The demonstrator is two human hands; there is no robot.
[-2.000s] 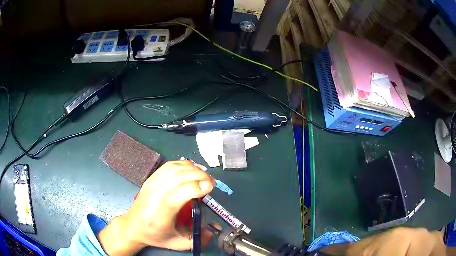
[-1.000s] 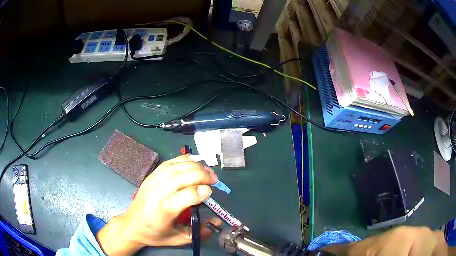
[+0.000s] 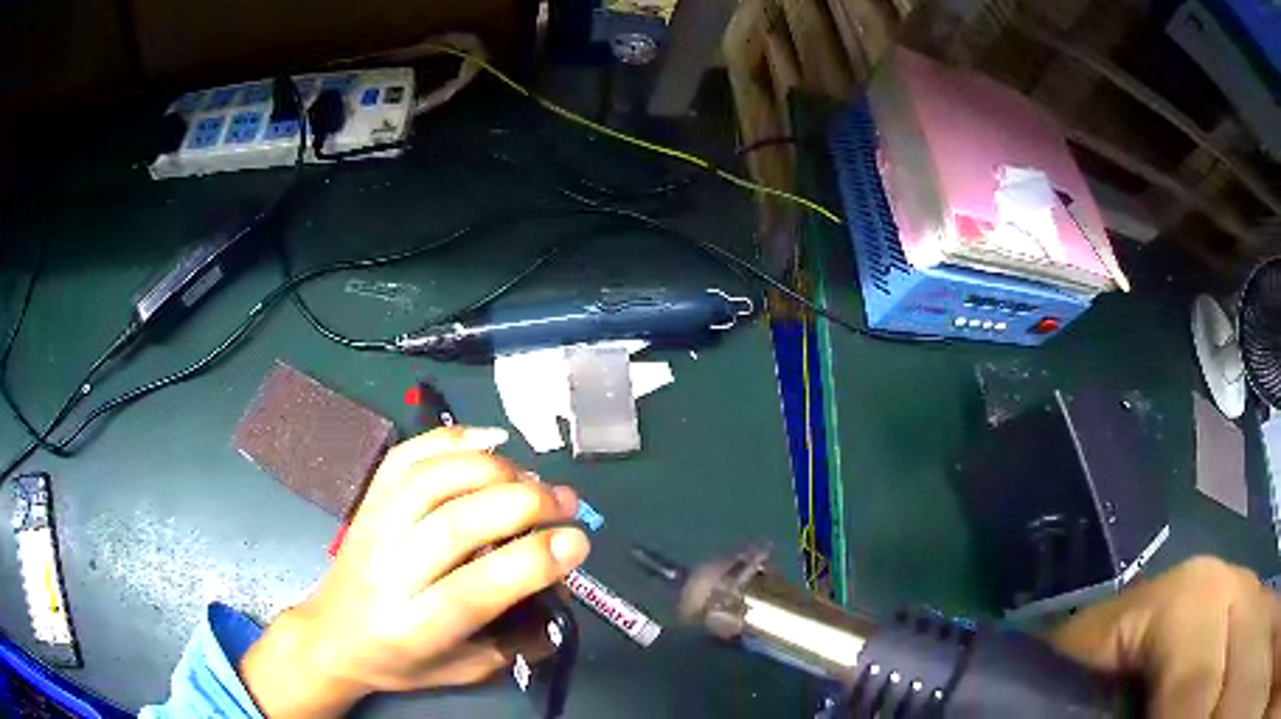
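My left hand (image 3: 436,569) is closed around a black phone assembly (image 3: 541,653), seen tilted, with small white labels near its lower end; the fingers hide much of it. My right hand (image 3: 1194,653), partly cut off at the lower right, holds the black handle of a hot air gun (image 3: 801,632). The metal nozzle points left toward the phone and stands apart from it. A white marker (image 3: 611,607) with red print lies between phone and nozzle, partly behind my left hand. A light-blue scrap (image 3: 590,516) shows beside my fingertips.
A brown abrasive block (image 3: 312,440), an electric screwdriver (image 3: 604,322), and a grey block (image 3: 603,402) on white scraps (image 3: 531,393) lie behind. An opened phone (image 3: 42,569) lies left. The blue hot air station (image 3: 969,302) and a black box (image 3: 1075,499) stand right. Cables cross the bench.
The phone has turned from edge-on, showing more of its black face and labels. The hot air gun has moved up and away from it. The view has shifted, so the bench things appear further left.
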